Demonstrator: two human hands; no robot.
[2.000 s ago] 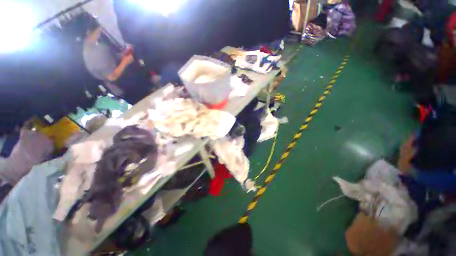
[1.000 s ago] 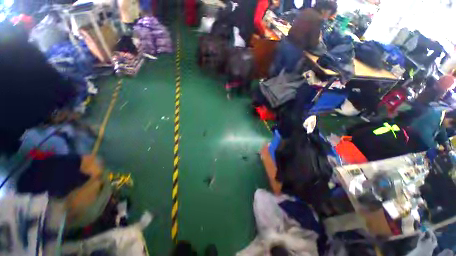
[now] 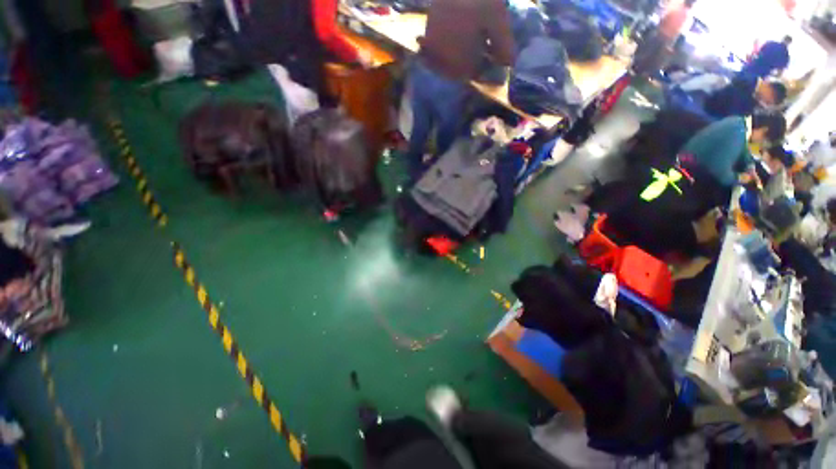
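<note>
A small pale blurred shape (image 3: 445, 400) shows at the bottom centre, between dark clothed shapes; it may be my right hand or glare, and I cannot tell whether it holds anything. No clear left hand shows. Nearest on the right, black garments (image 3: 619, 385) hang over an open cardboard box (image 3: 541, 377) with something blue inside. Grey folded garments (image 3: 458, 188) lie on a dark pile farther ahead.
Green floor (image 3: 284, 284) with yellow-black tape (image 3: 215, 316) runs ahead. Dark brown bundles (image 3: 234, 147) stand beyond; purple bundles (image 3: 55, 169) are at left. A standing person (image 3: 458, 55) is by a table. Red containers (image 3: 644, 275) and a white worktable (image 3: 710, 321) are right.
The view has swung right, away from the cluttered left table. The tape has shifted left in view, and the brown bundles and grey garments appear larger. The pale shape now shows at the bottom.
</note>
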